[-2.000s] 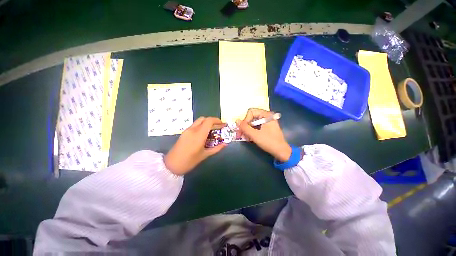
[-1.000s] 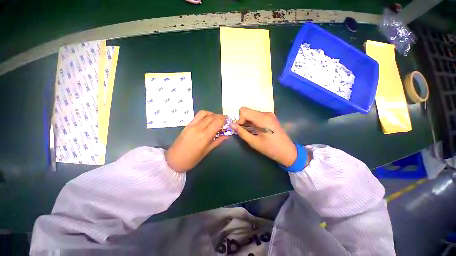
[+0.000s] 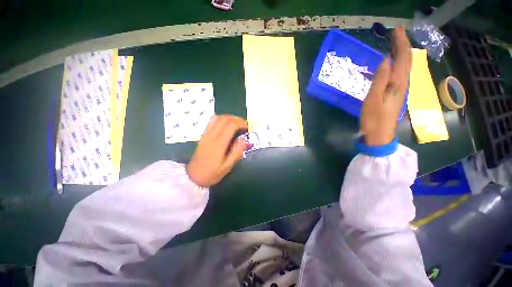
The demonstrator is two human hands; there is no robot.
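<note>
My left hand [image 3: 216,150] is closed around a small module [image 3: 246,144] with white and reddish parts, by the near end of a yellow strip [image 3: 272,78] that bears blue-marked white pieces. My right hand [image 3: 386,89], with a blue wrist band, is raised over the right part of the blue bin [image 3: 331,100], fingers pointing up and away. The bin holds a loose heap of small white parts [image 3: 342,73]. A thin dark shape shows over the heap beside the right hand, perhaps tweezers; the hand itself hides its grip.
Tall printed adhesive sheets [image 3: 87,117] lie at left, with a smaller printed sheet [image 3: 188,112] beside them. Right of the bin are a yellow strip [image 3: 429,106], a tape roll [image 3: 452,92], a clear bag [image 3: 431,39] and a black tray [image 3: 488,95]. Another module [image 3: 223,4] is on the belt.
My right hand has left the module and moved right and up to the blue bin. My left hand stays at the module. Blue-marked pieces on the yellow strip's near end are now uncovered.
</note>
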